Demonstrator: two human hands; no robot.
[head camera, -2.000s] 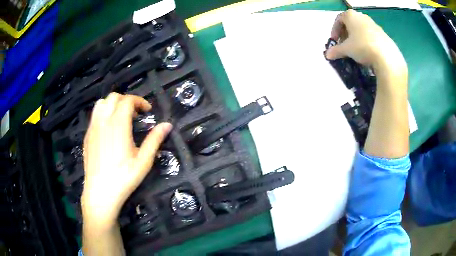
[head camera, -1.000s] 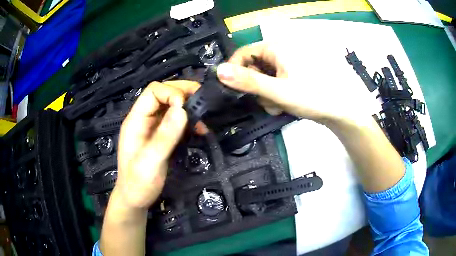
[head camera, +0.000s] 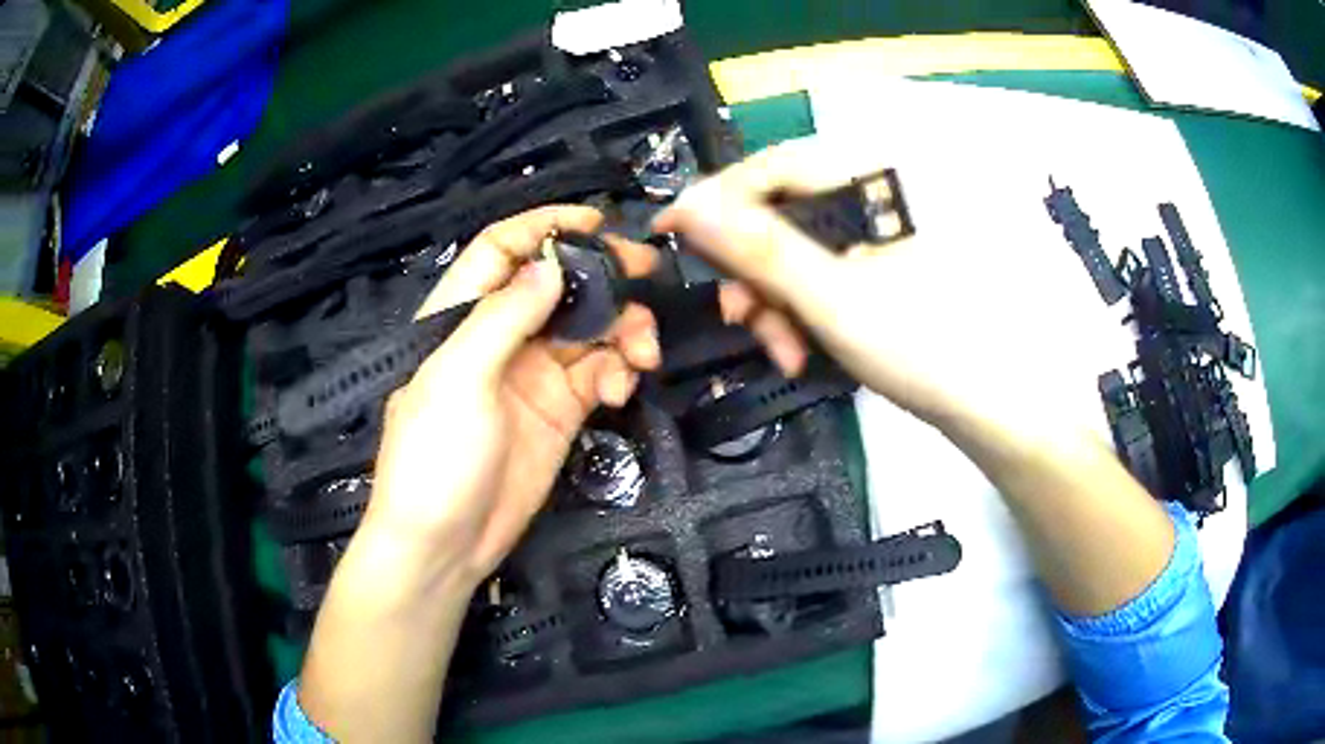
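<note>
My left hand (head camera: 487, 385) holds a round dark watch body (head camera: 584, 291) between thumb and fingers above the foam tray. A long strap piece with holes (head camera: 349, 381) extends left from behind this hand. My right hand (head camera: 814, 298) is at the watch body's right side and holds a short buckle-side strap (head camera: 857, 214), its square buckle sticking out to the right. The fingertips hide where strap and body meet. The black foam tray (head camera: 669, 672) lies below, with watch bodies (head camera: 635, 593) under glinting film in its pockets.
A white sheet (head camera: 959, 654) lies right of the tray, with a tangled strap pile (head camera: 1184, 364) on it. Stacked foam trays (head camera: 189, 581) stand at left. A white label (head camera: 618, 25) is at the tray's top edge. A blue cloth (head camera: 175, 116) lies upper left.
My right hand has come from the strap pile to my left hand over the tray. The watch body now shows in my left hand, and the buckle strap sticks out beyond my right hand.
</note>
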